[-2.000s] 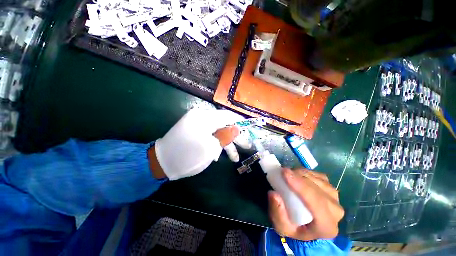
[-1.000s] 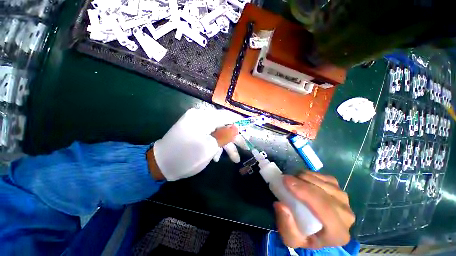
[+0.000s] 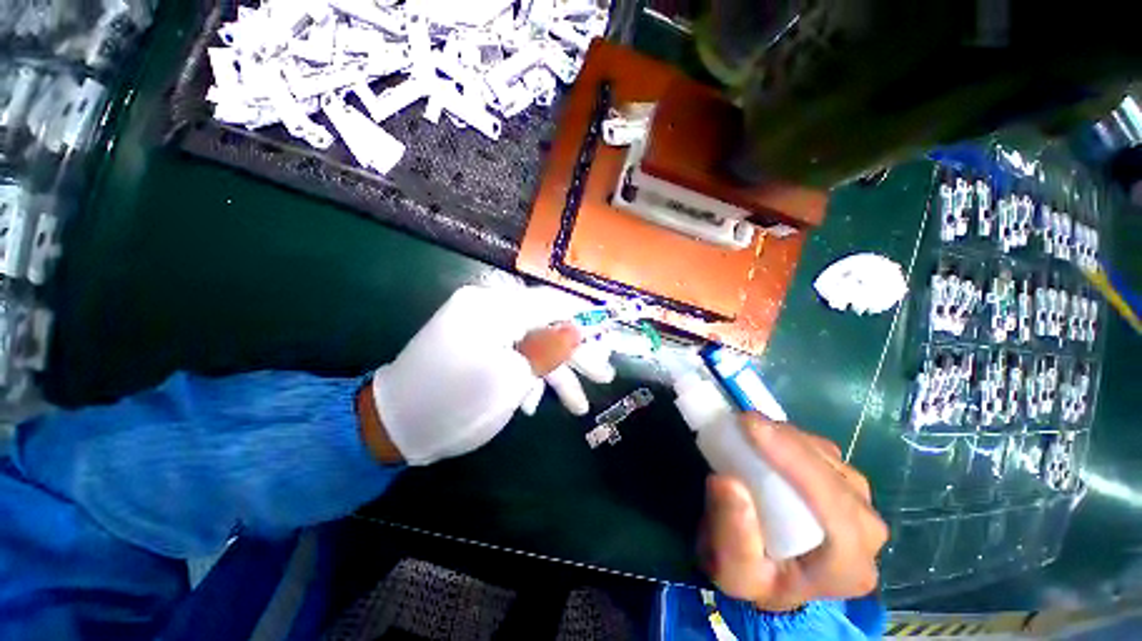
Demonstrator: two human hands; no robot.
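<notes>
My left hand (image 3: 463,369), in a white glove with bare fingertips, pinches a small part (image 3: 614,316) with white and green-blue areas, in front of the orange fixture (image 3: 639,269). My right hand (image 3: 802,520), bare, is closed around a translucent white squeeze bottle (image 3: 758,470). The bottle's thin tip points up and left and is close to the pinched part; I cannot tell if they touch. A small assembled part (image 3: 620,417) with clear and brownish areas lies on the dark-green bench below my left fingertips.
A black tray (image 3: 470,188) heaped with white parts (image 3: 370,132) is behind my left hand. The dark press head (image 3: 839,88) overhangs the fixture. A blue-and-white item (image 3: 741,379), a white wipe (image 3: 862,283) and the right blister tray (image 3: 977,495) are at right; left blister trays (image 3: 31,225) at far left.
The bottle's tip has moved right and up, away from the small assembled part on the bench. My left hand keeps its pinch, almost unmoved. The view has shifted slightly.
</notes>
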